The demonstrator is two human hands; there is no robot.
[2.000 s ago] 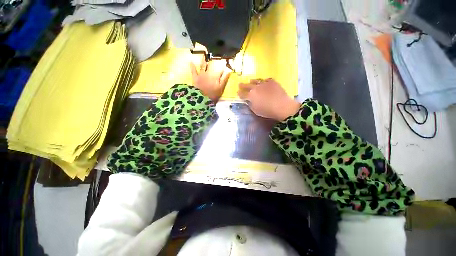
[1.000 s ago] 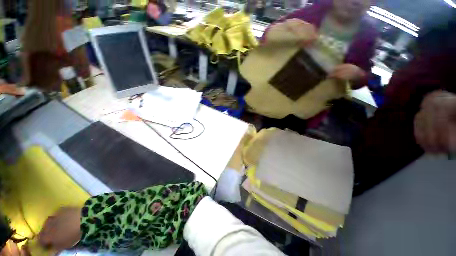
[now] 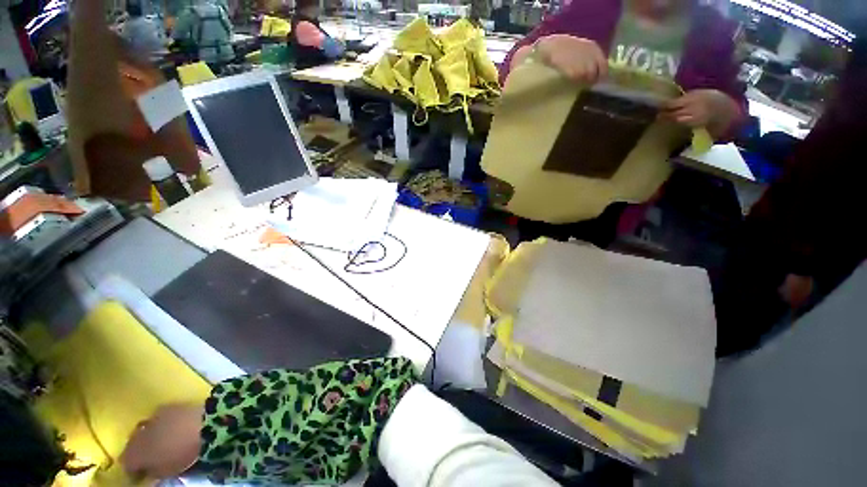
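A bright yellow panel lies on the machine bed at the lower left, strongly lit at its lower edge. My right hand is blurred and lies on this panel, with the green leopard-print sleeve behind it. Its fingers are not distinct. My left hand is not in view. Dark machine parts show at the left rim, cut off.
The dark bed plate and white table bear a black cord and papers. A control screen stands behind. The finished panel stack is at right. A person holds up a pale yellow panel with a brown patch.
The view has swung right from the machine head to the stack and the other person. My left hand has left the picture. The person's held panel has turned more upright.
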